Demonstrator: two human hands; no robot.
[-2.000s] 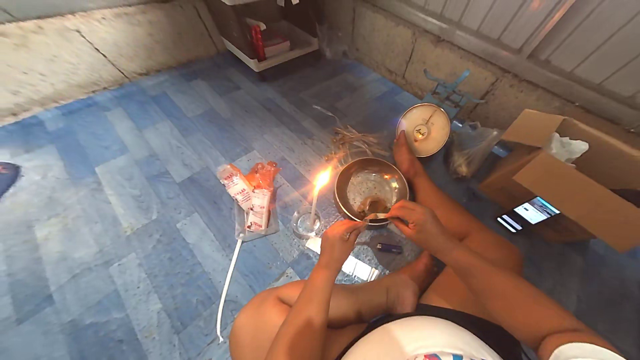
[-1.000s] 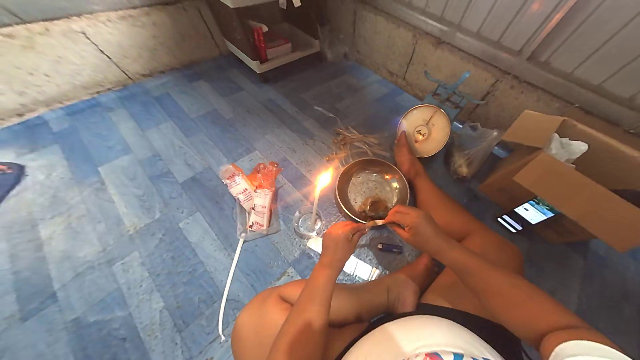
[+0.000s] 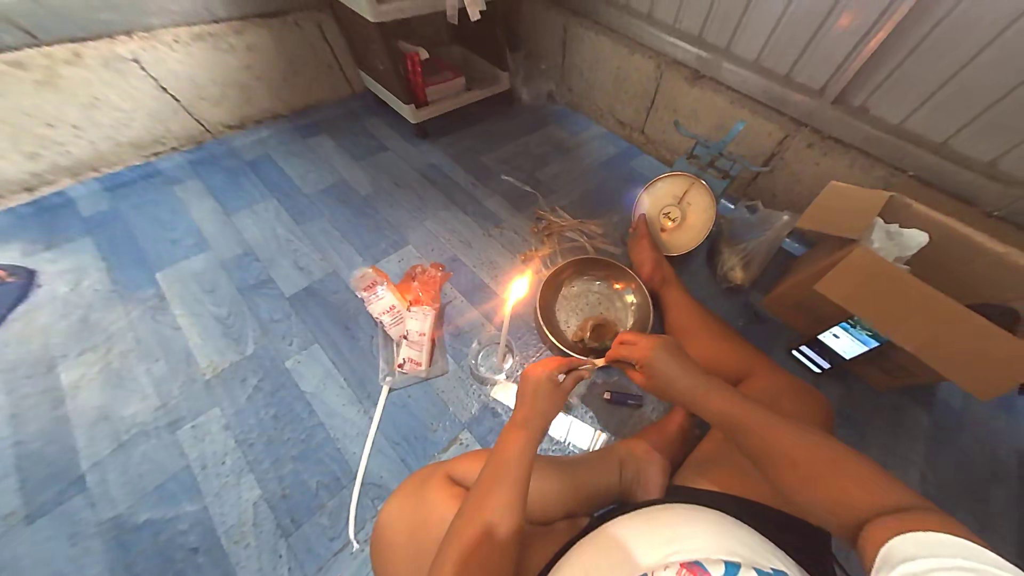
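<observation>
My left hand [image 3: 552, 386] and my right hand [image 3: 650, 362] pinch a small pale strip [image 3: 594, 365] between them; what it is made of cannot be told. They hold it just over the near rim of a metal bowl [image 3: 552, 322], in which a brownish clump [image 3: 596, 330] lies. Left of the bowl, a lit white candle [image 3: 505, 330] stands upright in a clear glass holder [image 3: 491, 360]. A dark blue lighter [image 3: 623, 398] lies on the floor below my right hand.
Left of the candle lie red-and-white packets [image 3: 416, 332] and a white cord [image 3: 366, 464]. Dry stalks [image 3: 570, 232] lie behind the bowl. A round scale dial [image 3: 688, 216], a plastic bag [image 3: 748, 244], an open cardboard box [image 3: 904, 296] and a lit phone [image 3: 850, 339] are at the right. A shelf [image 3: 436, 100] stands behind.
Both hands stay close together at the bowl's near rim, with the strip between them. The lighter, partly covered by a hand earlier, shows more fully now.
</observation>
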